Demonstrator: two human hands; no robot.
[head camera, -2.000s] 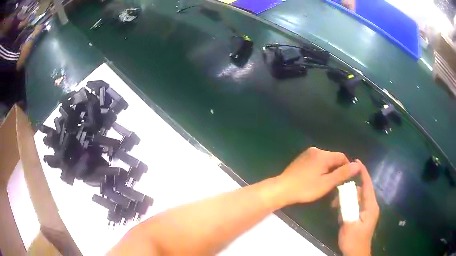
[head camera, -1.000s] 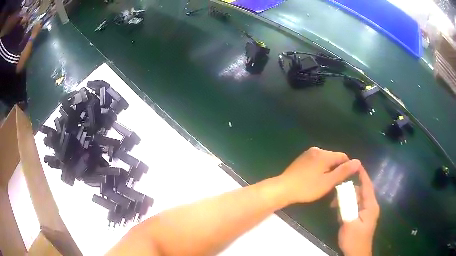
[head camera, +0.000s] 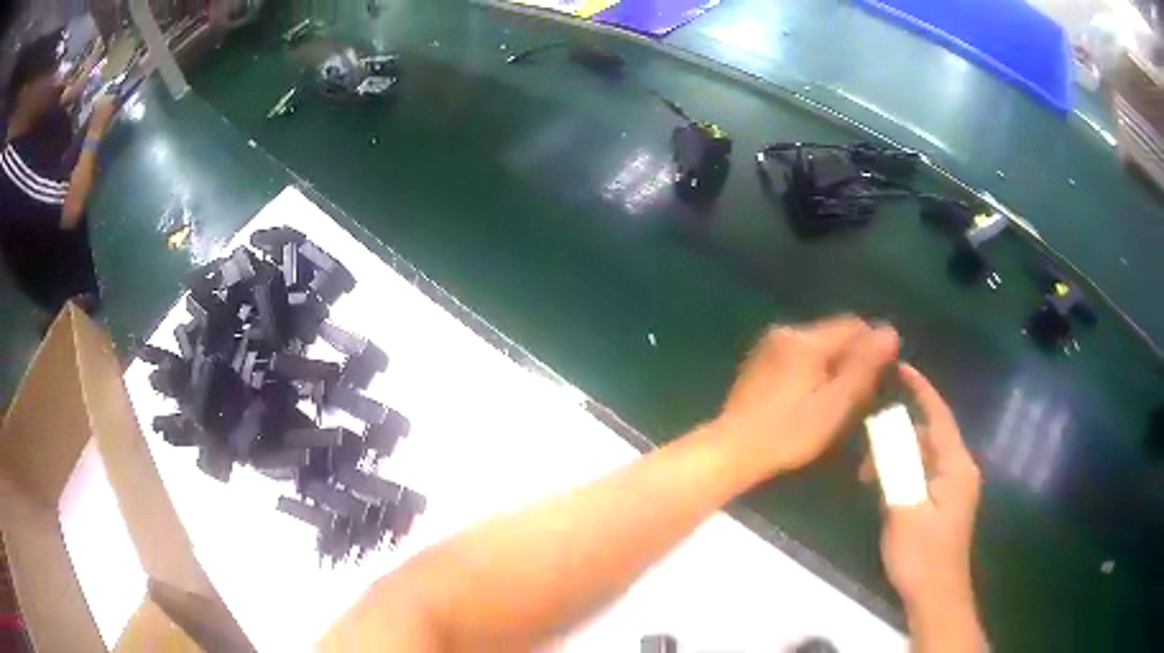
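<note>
My left hand (head camera: 798, 389) reaches in from the lower left over the green belt, its fingertips bunched beside my right thumb or fingertip. My right hand (head camera: 929, 510) is at the lower right, fingers curled. A white block-like piece (head camera: 897, 455) lies along its fingers; I cannot tell whether it is gripped or worn. Anything between the two hands is hidden by the fingers and blur. A loose heap of black plug-side housings (head camera: 255, 370) lies on the white work surface (head camera: 511, 459), some with prongs showing.
An open cardboard carton (head camera: 128, 510) stands at the left edge. The green belt (head camera: 549, 268) carries black corded adapter units (head camera: 830, 191) and a clump of small parts (head camera: 358, 77). A blue tray (head camera: 983, 38) is across it. Another person (head camera: 45, 191) is at far left. Small dark pieces (head camera: 659, 644) show at the bottom edge.
The corded units on the belt have moved rightward. Both hands sit higher in view, and my left fingers have shifted slightly. The view has tilted, showing dark pieces at the bottom edge.
</note>
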